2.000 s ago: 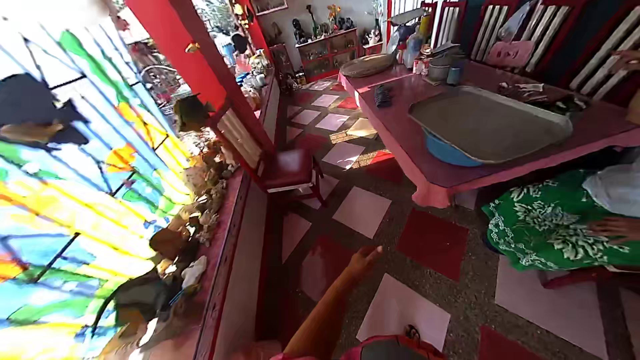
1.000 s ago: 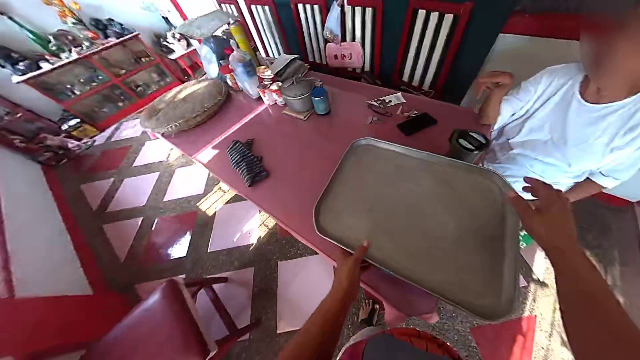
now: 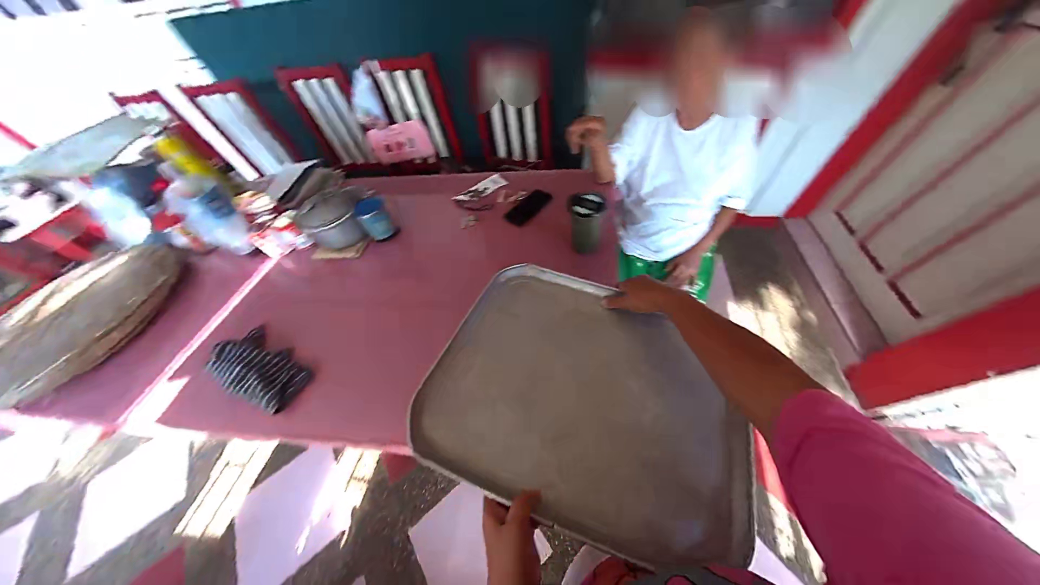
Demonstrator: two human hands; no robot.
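Note:
A large rectangular metal tray with rounded corners is held between both hands, partly over the table's right end. My left hand grips its near edge, thumb on the rim. On the far right edge my right hand has closed, fingers over the rim. Left of the tray, a dark striped cloth lies crumpled on the pink table. Beyond the tray are a black phone and a dark green tumbler.
A person in a white shirt is at the table's far right end. A lidded metal pot, a blue can and plastic bottles stand at the back left. Round woven trays lie at the left edge. Slatted chairs line the far side.
Two seconds ago the tray lay on the table over a blue basin, with one hand of mine in view, away from it. Now both hands hold the tray. The view has swung right.

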